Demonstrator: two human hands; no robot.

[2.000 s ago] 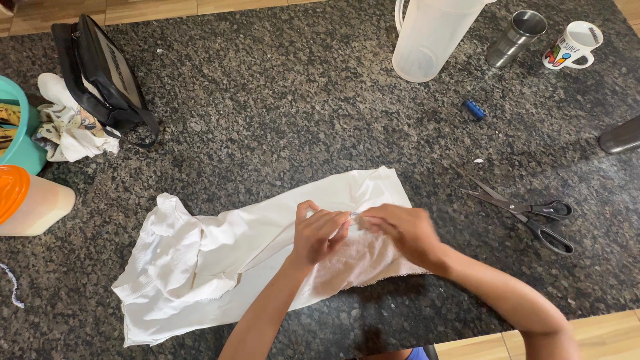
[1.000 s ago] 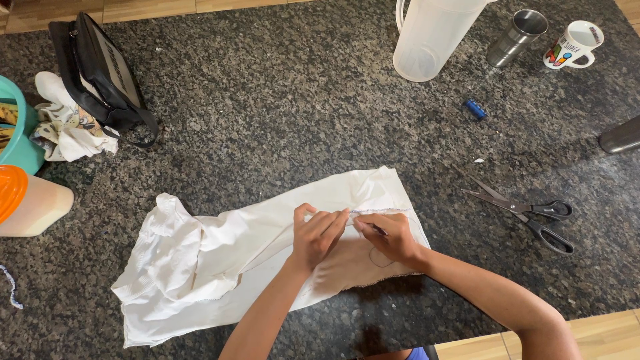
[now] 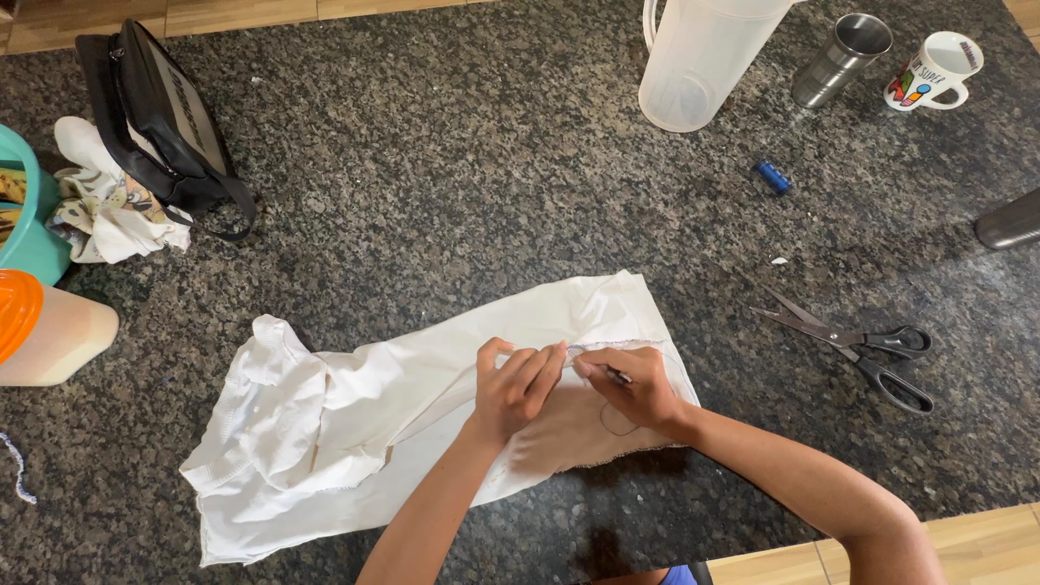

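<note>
A white cloth garment (image 3: 325,398) with a ribbed edge at its left end lies spread on the granite counter. My left hand (image 3: 520,386) pinches a fold of it near the right end. Close beside it, the fingers of my right hand (image 3: 630,382) are closed at the same fold; a needle is too small to make out between them. Dark thread (image 3: 617,426) loops over the fabric below my right hand. A line of dark stitches (image 3: 626,342) runs along the fold to the right. Black-handled scissors (image 3: 845,341) lie partly spread to the right of the cloth.
A blue thread spool (image 3: 772,177), a plastic pitcher (image 3: 703,65), a steel cup (image 3: 841,61) and a printed mug (image 3: 934,73) stand or lie at the back right. At left are a black bag (image 3: 162,122), crumpled cloth (image 3: 114,215), a teal container (image 3: 45,236) and an orange-lidded container (image 3: 65,333).
Two seconds ago my right hand was blurred in motion, a little above the cloth's fold; now its fingers are close beside my left fingertips. The garment has stayed in place.
</note>
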